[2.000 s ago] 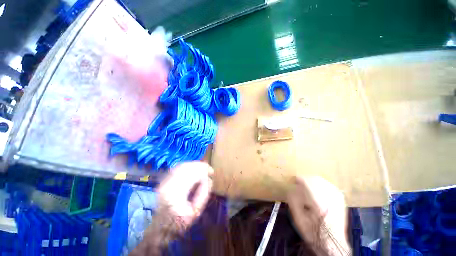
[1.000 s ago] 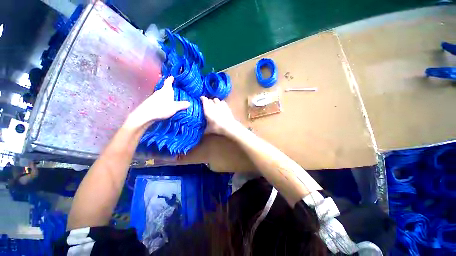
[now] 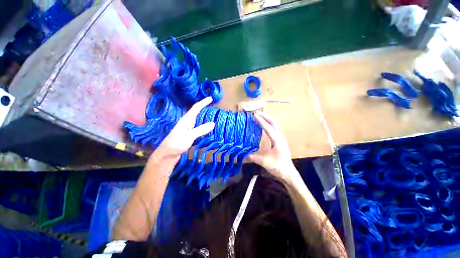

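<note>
A nested row of blue pieces [image 3: 227,132], with tails hanging toward me, is held between my two hands over the bench's front edge. My left hand [image 3: 186,132] holds its left end. My right hand [image 3: 272,143] presses its right end. More nested blue pieces [image 3: 184,80] are heaped to the left, against the grey box. A short blue ring stack [image 3: 211,90] stands beside that heap. Another blue ring [image 3: 252,86] stands farther right on the board. The small pad [image 3: 250,105] is partly hidden behind the held row.
The grey metal box [image 3: 96,70] with pink stains is at left. A thin pale stick [image 3: 278,101] lies by the pad. Loose blue strap pieces [image 3: 396,90] lie at right. A crate of blue rings [image 3: 403,201] is below right. A green conveyor [image 3: 292,38] runs behind.
My hands moved from empty near the front edge to the heap, then drew a row of blue pieces right. The view has shifted, showing more of the bench's right side.
</note>
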